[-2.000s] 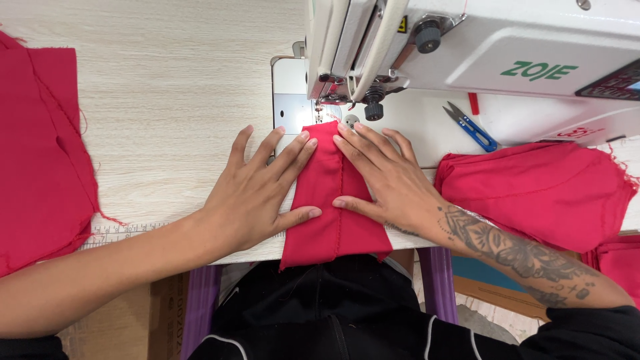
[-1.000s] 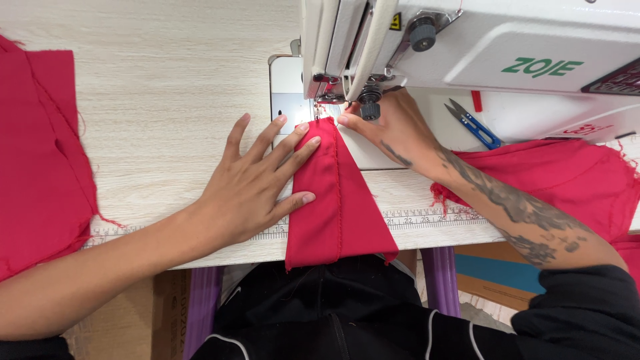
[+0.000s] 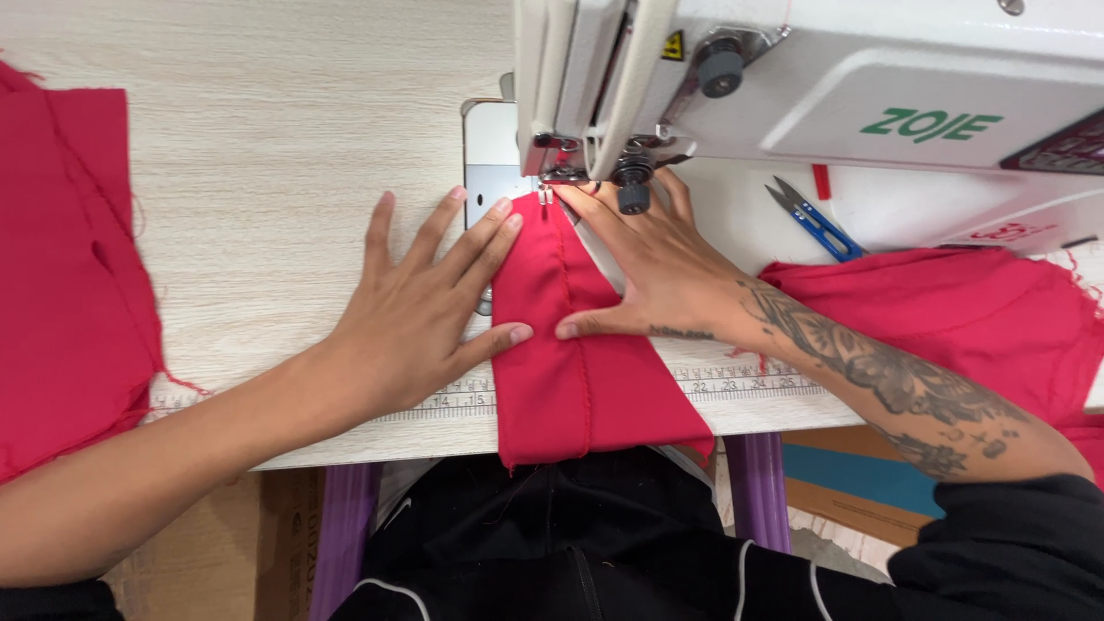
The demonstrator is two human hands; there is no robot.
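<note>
A red fabric piece (image 3: 543, 371) with a stitched seam along its length lies under the presser foot (image 3: 545, 195) of a white ZOJE sewing machine (image 3: 828, 95). It hangs a little over the table's front edge. My left hand (image 3: 423, 302) rests with spread fingers, its thumb and nearest fingertips on the fabric's left side. My right hand (image 3: 647, 250) lies on the right, thumb tip on the fabric near the seam and index fingertip close to the presser foot. Part of its fingers is hidden behind the machine head.
Red fabric pieces (image 3: 69, 259) lie at the far left, more red fabric (image 3: 949, 302) at the right. Blue thread snips (image 3: 815, 220) and a small red object (image 3: 821, 182) are beside the machine bed. A measuring tape strip (image 3: 733, 382) runs along the front edge of the table.
My right hand was reaching behind the machine head one second ago; it has come back toward me, with its thumb on the fabric. My left hand remains at the fabric's left side.
</note>
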